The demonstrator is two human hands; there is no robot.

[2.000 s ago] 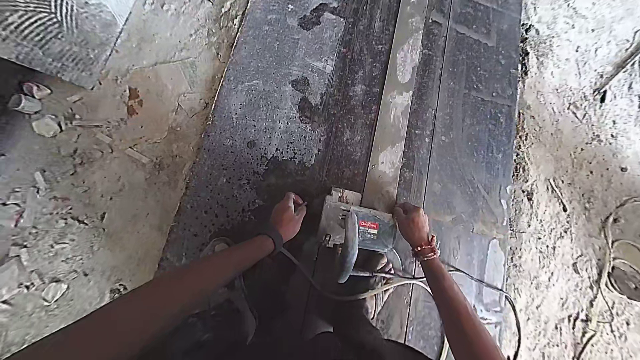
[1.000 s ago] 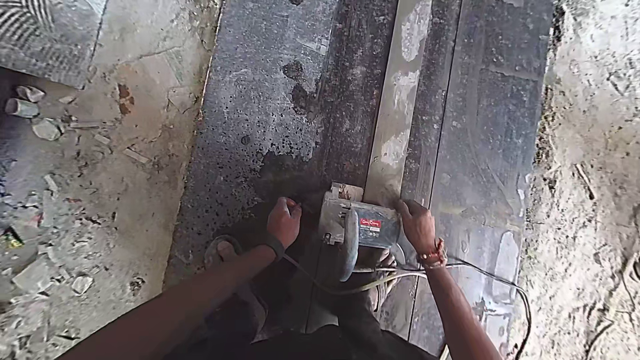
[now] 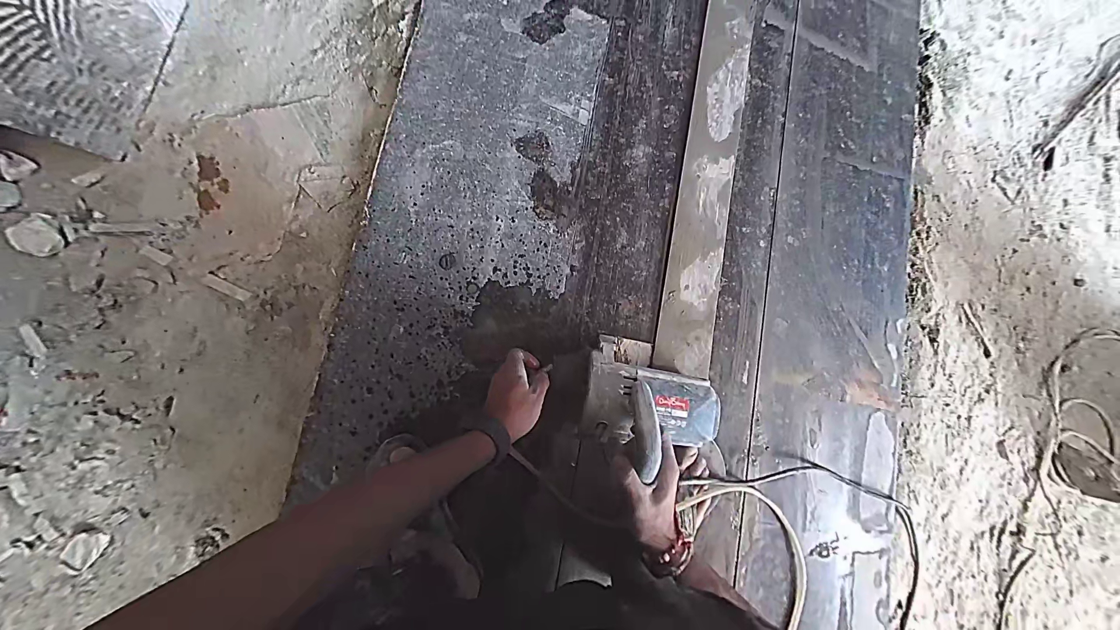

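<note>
A handheld electric stone cutter (image 3: 687,407) rests on a dark stone slab (image 3: 455,192), against the near end of a long pale straight bar (image 3: 700,262). My right hand (image 3: 649,490) is wrapped around the cutter's grey handle. Left of the cutter, my left hand (image 3: 516,395) pinches the end of a thin tube or cord (image 3: 547,368) over a wet dark patch. The cutter's blade cannot be made out. Cables (image 3: 792,534) loop out beside my right wrist across the slab.
Rubble and stone chips (image 3: 35,234) lie on the dusty ground at the left. A ridged slab (image 3: 79,70) is at the upper left. Coiled cable (image 3: 1054,411) lies on the ground at the right. Part of a foot shows beside my left forearm.
My right hand has moved from the bar's near end, right of the cutter, down and left onto the cutter's handle. My left hand stays left of the cutter.
</note>
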